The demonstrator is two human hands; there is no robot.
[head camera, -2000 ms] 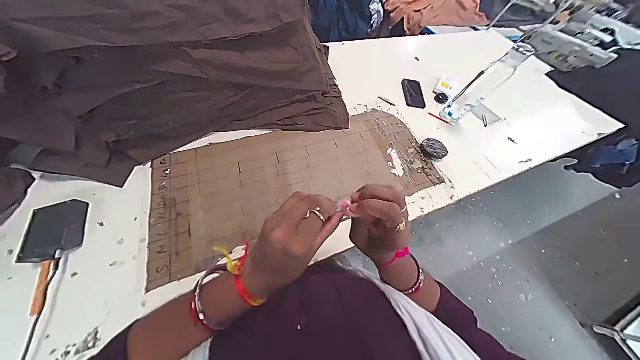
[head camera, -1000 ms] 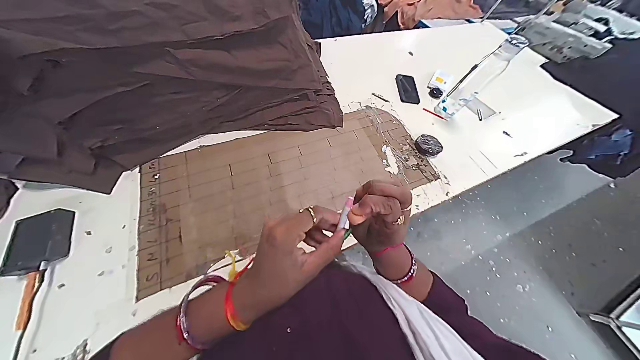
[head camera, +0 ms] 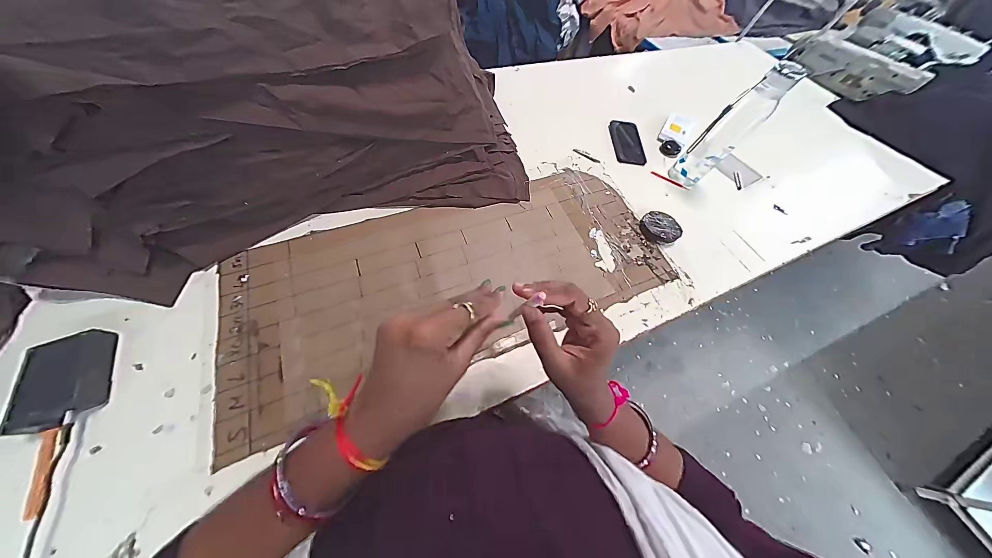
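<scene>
My left hand, with a ring and red and yellow threads at the wrist, is above the marked brown board, its fingers extended toward the other hand. My right hand pinches a small pinkish piece between thumb and fingertips. The piece is too small to name, and whether my left fingertips touch it cannot be made out. Grid lines and handwritten size letters cover the board, which lies flat on the white table. Both hands are over its near edge.
Stacked dark brown fabric covers the board's far left part. A black paddle-shaped tool lies at left. Beyond the board are a round black object, a black phone, a clear bottle and a red stick. Grey floor lies right.
My hands held the pink and white piece close together a second ago; now the left fingers are more extended and spread. The fabric and the board have not moved.
</scene>
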